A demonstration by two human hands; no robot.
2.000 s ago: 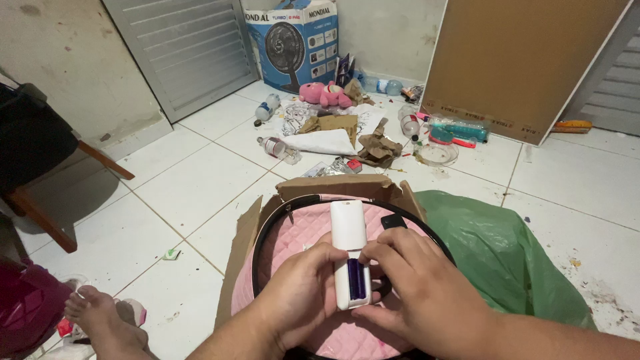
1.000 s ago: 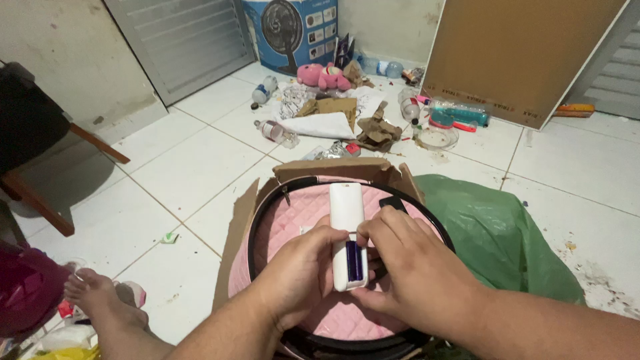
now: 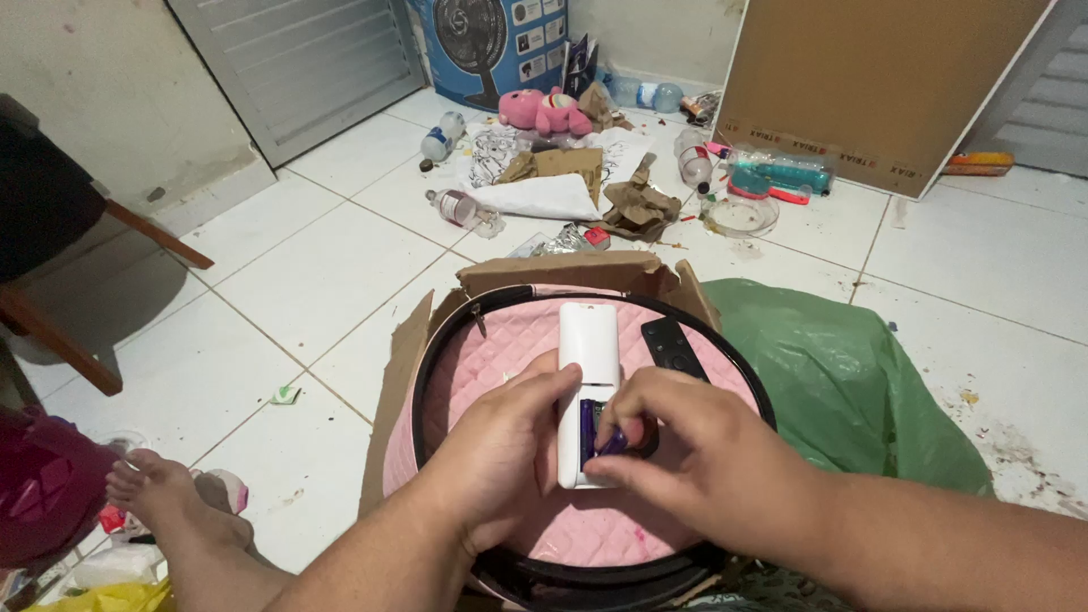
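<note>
A white remote control [image 3: 588, 344] lies back side up over a round pink quilted bag [image 3: 489, 361] with black edging. Around its left side my left hand [image 3: 506, 442] is closed, thumb on the casing. Its battery compartment is uncovered, and a purple battery [image 3: 587, 429] sits along the left of it. Between the thumb and fingers of my right hand [image 3: 693, 450] is a second purple battery [image 3: 614, 442], tilted and partly out of the compartment. A black remote control [image 3: 671, 347] rests on the bag beyond my right hand.
A torn cardboard box [image 3: 552, 270] surrounds the bag, with a green plastic bag [image 3: 816, 374] at its right. Bottles, crumpled brown paper [image 3: 642, 204] and a pink plush toy [image 3: 544, 111] litter the tiled floor. A bare foot [image 3: 161, 493] is at left, near a wooden-legged chair [image 3: 59, 336].
Both purple batteries lay in the compartment a second ago; the right one is now tilted up in my right fingers. The black remote control shows more fully.
</note>
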